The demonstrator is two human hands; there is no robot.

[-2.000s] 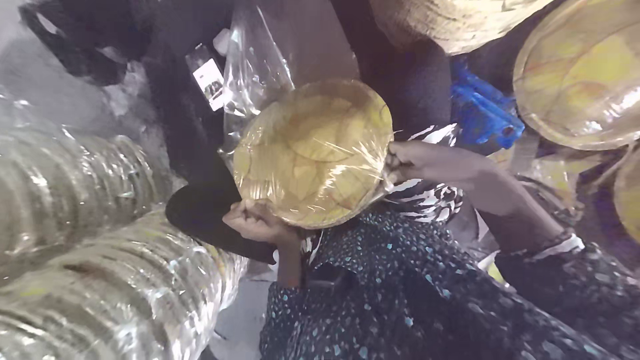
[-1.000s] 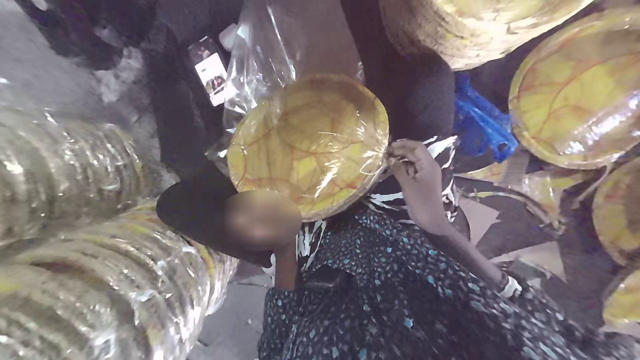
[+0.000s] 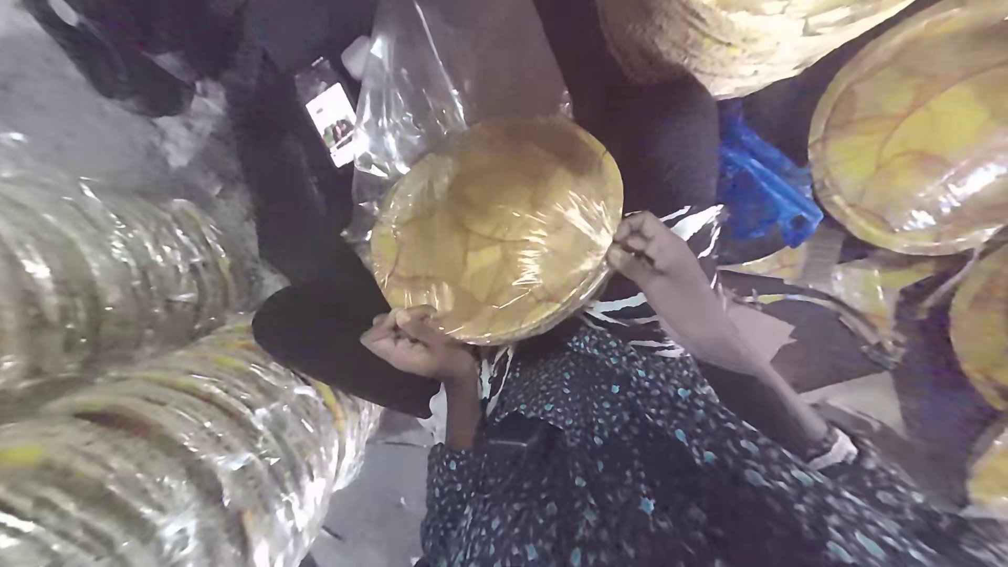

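Note:
A stack of round yellow patterned plates [image 3: 496, 228] lies over my lap, wrapped in clear plastic film that is drawn tight and creased toward its right edge. My left hand [image 3: 417, 342] grips the wrapped stack at its lower left rim, with the fingers curled. At the right rim my right hand [image 3: 642, 248] pinches the gathered film between thumb and fingers. A loose clear plastic sheet [image 3: 417, 79] spreads beyond the stack's far side.
Long rolls of film-wrapped plates [image 3: 181, 441] lie on the left. A lit phone [image 3: 332, 122] rests at upper left. To the right are a blue plastic bag [image 3: 764, 185], another yellow plate stack [image 3: 913, 134] and scraps of card [image 3: 858, 398]. A larger stack [image 3: 756, 39] stands at the top.
My right hand's fingers, apart near the rim a second ago, are now closed on the film there. The wrapped stack stays over my lap.

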